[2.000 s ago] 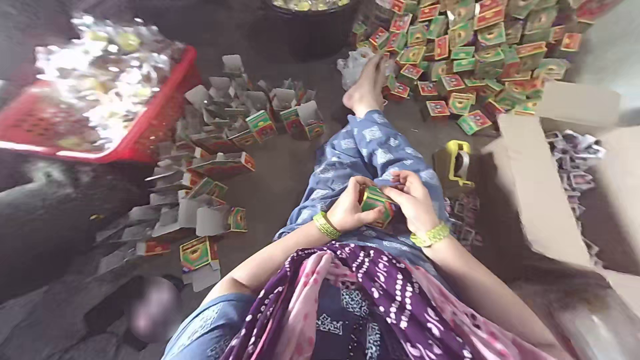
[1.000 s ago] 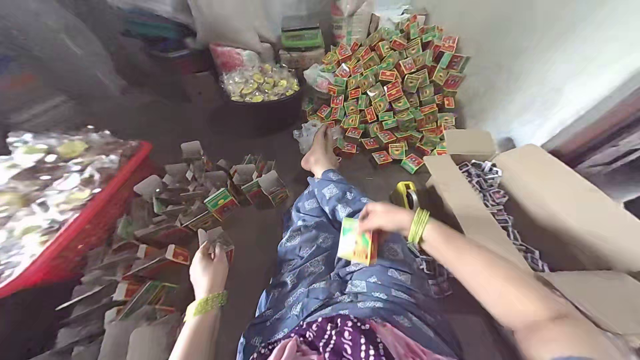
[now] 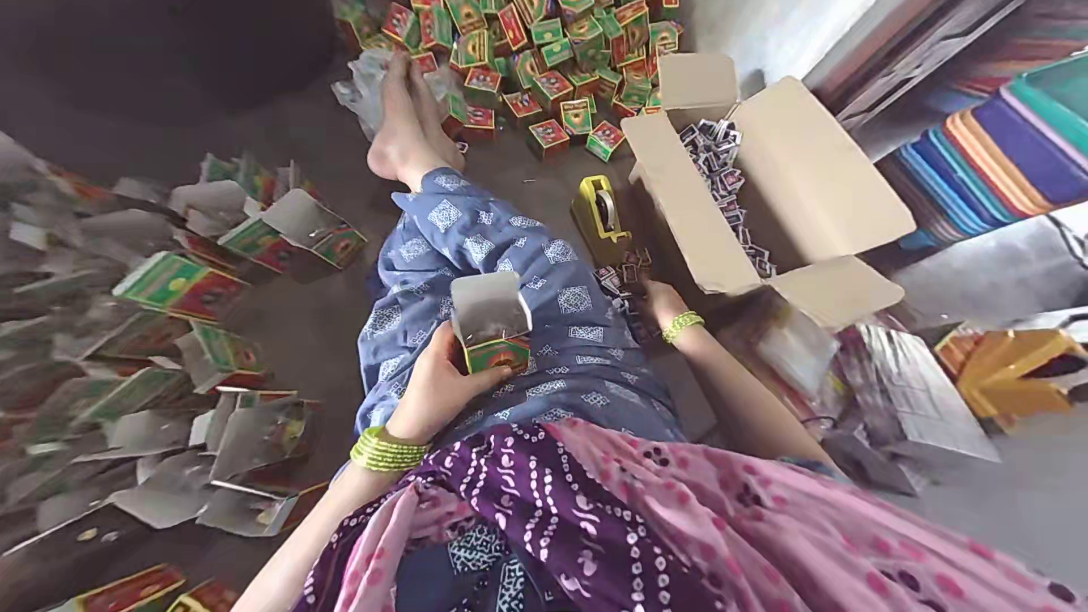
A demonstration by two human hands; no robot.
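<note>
My left hand (image 3: 450, 378) grips a small green and red printed carton (image 3: 497, 355) over my lap, its grey-white top flap standing up. Something thin and clear shows in its mouth. My right hand (image 3: 665, 304) is down at the floor beside my thigh, touching a little heap of small dark printed pieces (image 3: 627, 276); its fingertips are partly hidden among them. Just beyond that heap stands a yellow tape dispenser (image 3: 602, 212) with a roll of tape.
Many open-flapped cartons (image 3: 183, 285) lie at the left. Closed cartons (image 3: 552, 89) are piled past my feet. An open cardboard box (image 3: 693, 204) with small dark pieces stands at the right, near stacked coloured plastic trays (image 3: 986, 161) and a yellow-orange object (image 3: 1011, 370).
My left hand has brought an open carton from the left pile to over my lap. The closed carton in my right hand is gone from it, and that hand has moved down to the small pieces.
</note>
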